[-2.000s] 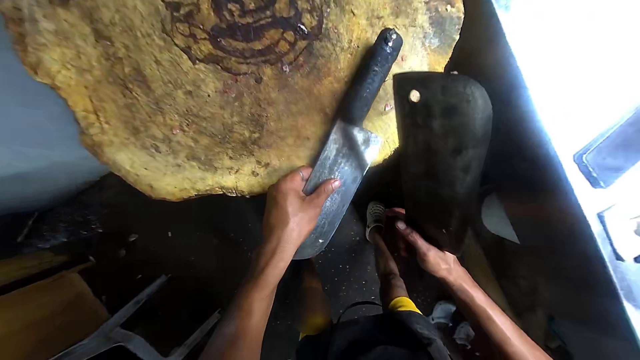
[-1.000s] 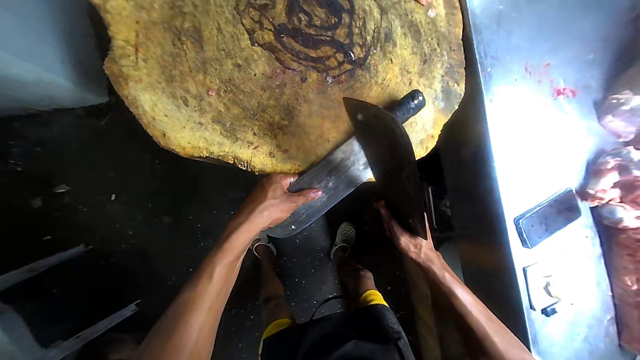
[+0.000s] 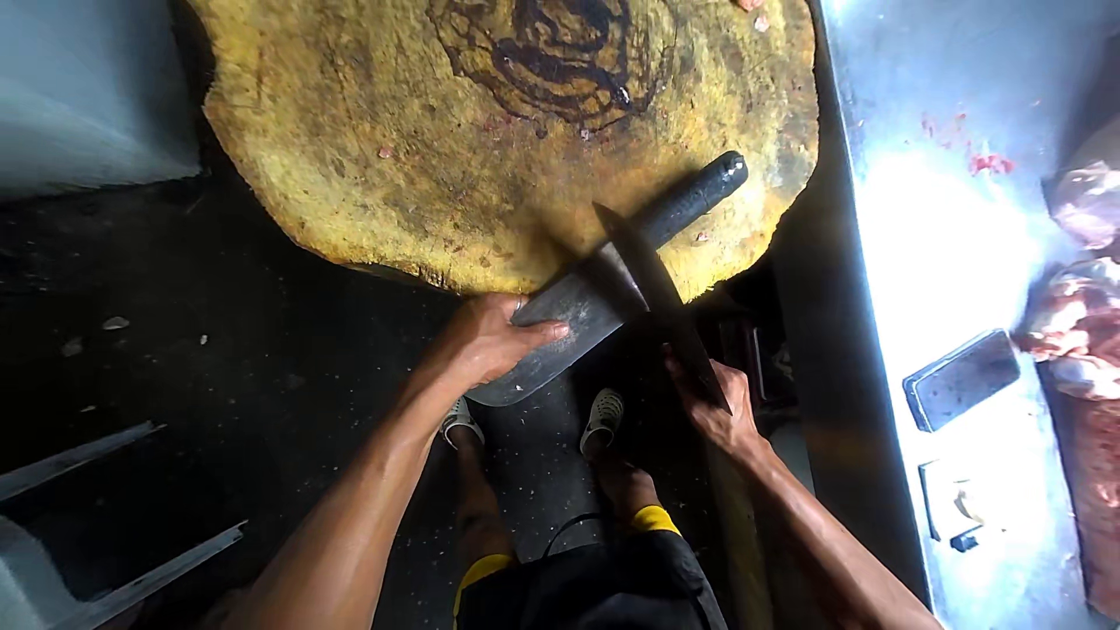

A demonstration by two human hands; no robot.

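My left hand (image 3: 499,341) grips the broad blade of a cleaver (image 3: 577,306), its thumb lying on the flat face. That cleaver's dark handle (image 3: 696,197) rests over the near right part of a round wooden chopping block (image 3: 350,157). A second, dark cleaver blade (image 3: 652,280) is held by my right hand (image 3: 722,402), tilted nearly edge-on to the view. It crosses over the first cleaver near the base of its handle. Whether the two blades touch cannot be told. My right fingers are partly hidden behind the dark blade.
To the right runs a metal counter (image 3: 884,350) with a phone (image 3: 962,378), a small white object (image 3: 949,499) and raw meat (image 3: 1081,324). Meat scraps lie on the block. A chair-like frame (image 3: 175,569) stands at lower left. My feet are on the dark floor below.
My right hand has brought the dark cleaver from beside the first one to across it, turning it from flat to nearly edge-on. The view has shifted toward the counter.
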